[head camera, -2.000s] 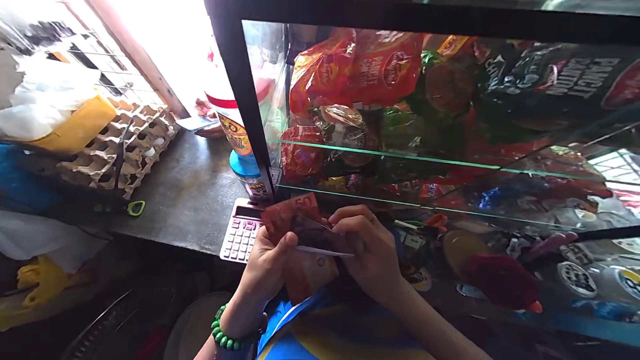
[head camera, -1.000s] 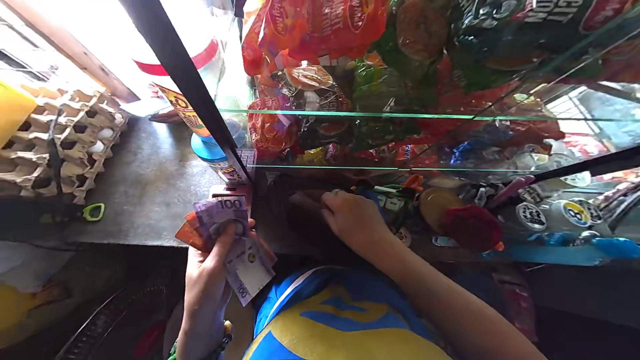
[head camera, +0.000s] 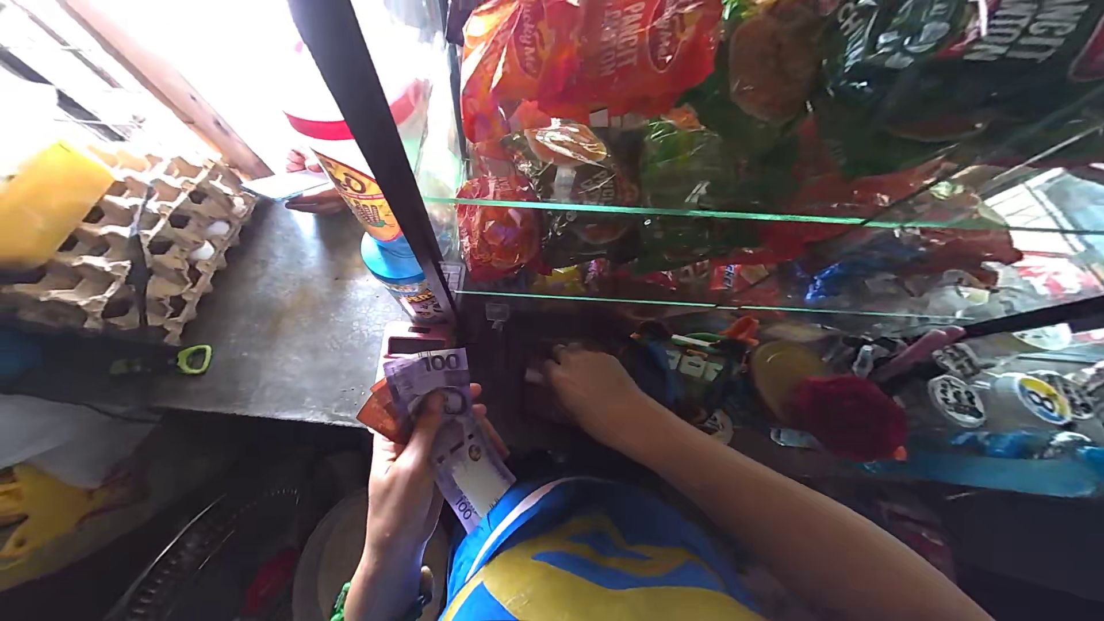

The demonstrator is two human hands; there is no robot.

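My left hand (head camera: 423, 440) holds several banknotes, with a purple 100 banknote (head camera: 444, 388) under the thumb and an orange-red banknote (head camera: 383, 412) poking out at the left. Behind the notes, a pink and white calculator (head camera: 395, 333) lies partly covered on the counter. My right hand (head camera: 586, 384) reaches into the dark space below the glass shelves; its fingertips are in shadow, beside something small and pale. Whether they grip anything cannot be told.
Cardboard egg trays (head camera: 164, 233) with a few eggs stand on the dark counter (head camera: 285, 345) at the left, near a green-handled tool (head camera: 194, 359). Jars (head camera: 401, 267) stand beside the black frame of a glass case (head camera: 379, 129) holding noodle packs (head camera: 595, 60). Another person's hand (head camera: 315, 200) is beyond the counter.
Two seconds ago both my hands held the notes together over the calculator. My right hand has since moved away from them into the dark space under the shelves. The view has shifted.
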